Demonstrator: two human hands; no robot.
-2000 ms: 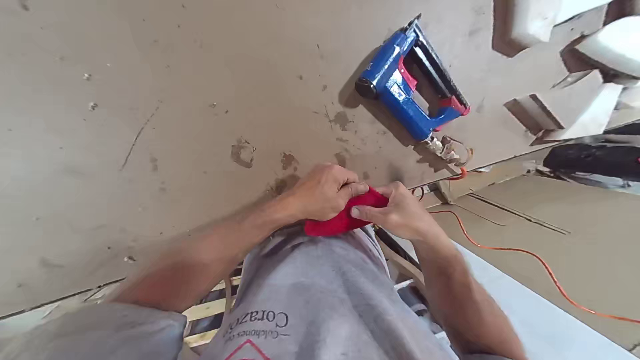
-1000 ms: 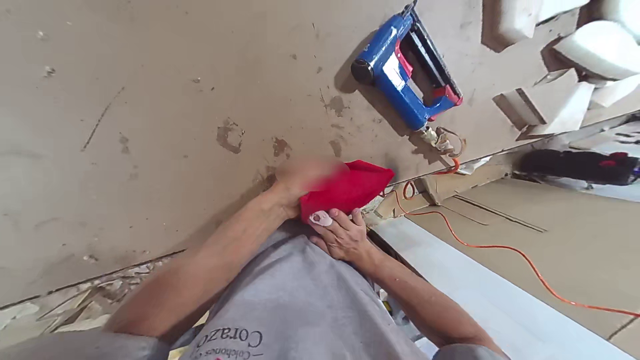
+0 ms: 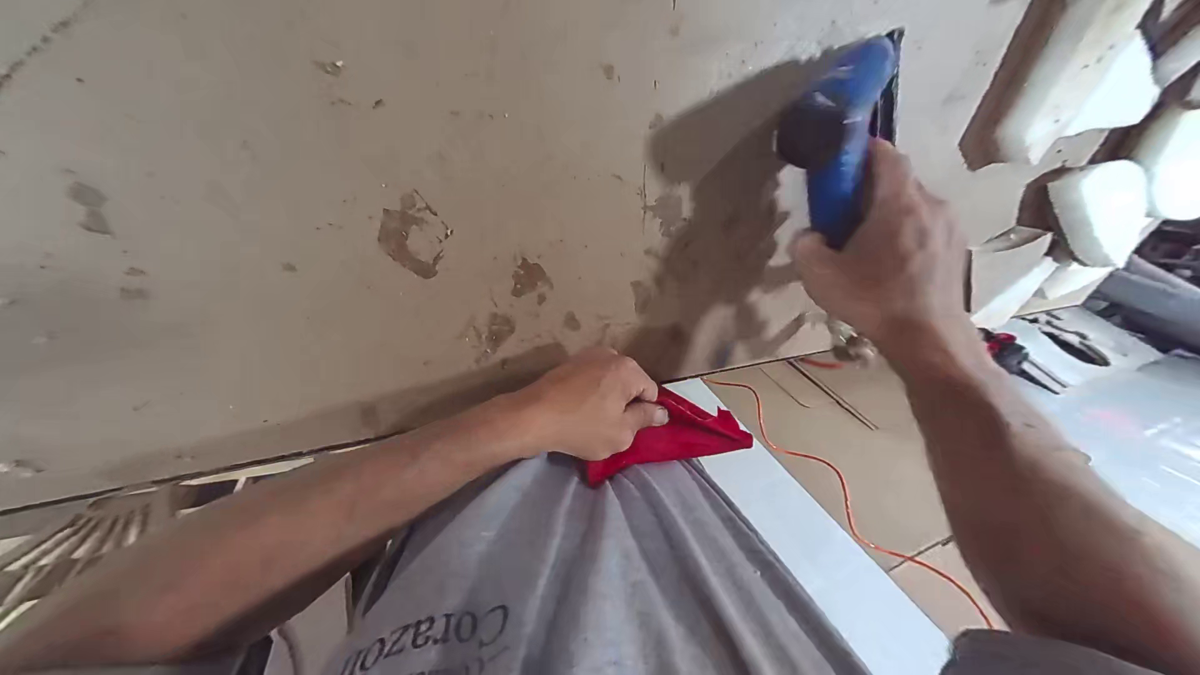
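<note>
My left hand [image 3: 605, 405] pinches a piece of red fabric [image 3: 670, 439] against the front of my grey shirt, near the table's edge. The fabric's folded, pointed end sticks out to the right of my fingers. My right hand [image 3: 891, 239] grips the handle of a blue pneumatic staple gun [image 3: 848, 122], raised over the tabletop, with its shadow falling to the left. The black round end of the tool faces me, and its front is partly hidden.
The worn tabletop [image 3: 281, 225] has peeled patches. White foam pieces [image 3: 1097, 211] lie at its right side. An orange air hose [image 3: 834, 469] runs below the edge, beside a white panel [image 3: 825, 553]. Pliers-like tools [image 3: 1022, 361] with red and black parts lie at the right.
My right hand has left the red fabric and taken hold of the staple gun, which lay on the table before. My left hand still holds the fabric.
</note>
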